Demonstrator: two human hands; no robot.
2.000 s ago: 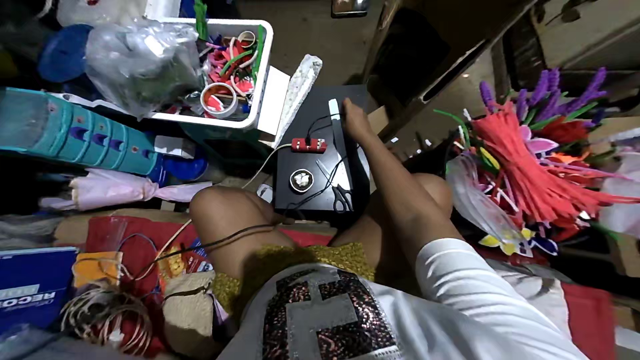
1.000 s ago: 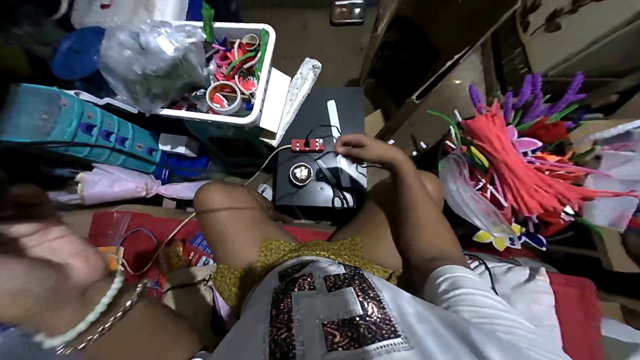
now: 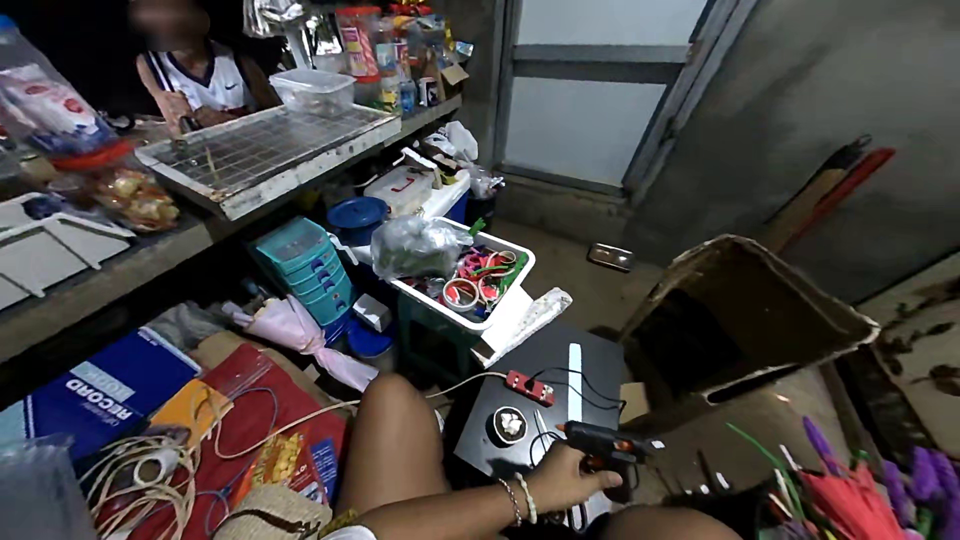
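My left hand (image 3: 566,478), with two bracelets at the wrist, is closed around the handle of a black hot glue gun (image 3: 606,444). The gun is over the dark table top (image 3: 495,420), its orange-tipped nozzle pointing left. Left of the gun, a small round container (image 3: 510,426) holds white pieces. A red power strip (image 3: 530,388) with plugged-in cords lies behind the container. A pale flat strip (image 3: 575,382) lies lengthwise on the table, and a thin tweezers-like tool (image 3: 541,427) lies beside the container. My right hand is out of view.
A white-rimmed bin (image 3: 523,251) of craft pieces stands behind the table. An open cardboard box (image 3: 787,300) is at the right, above red and purple fuzzy stems (image 3: 847,495). Coiled cords (image 3: 142,480) lie at lower left. Another person (image 3: 206,79) is behind the counter.
My left hand, raised and holding nothing a second ago, is now over the table gripping the glue gun. The right hand has left view. The view has swung up and left.
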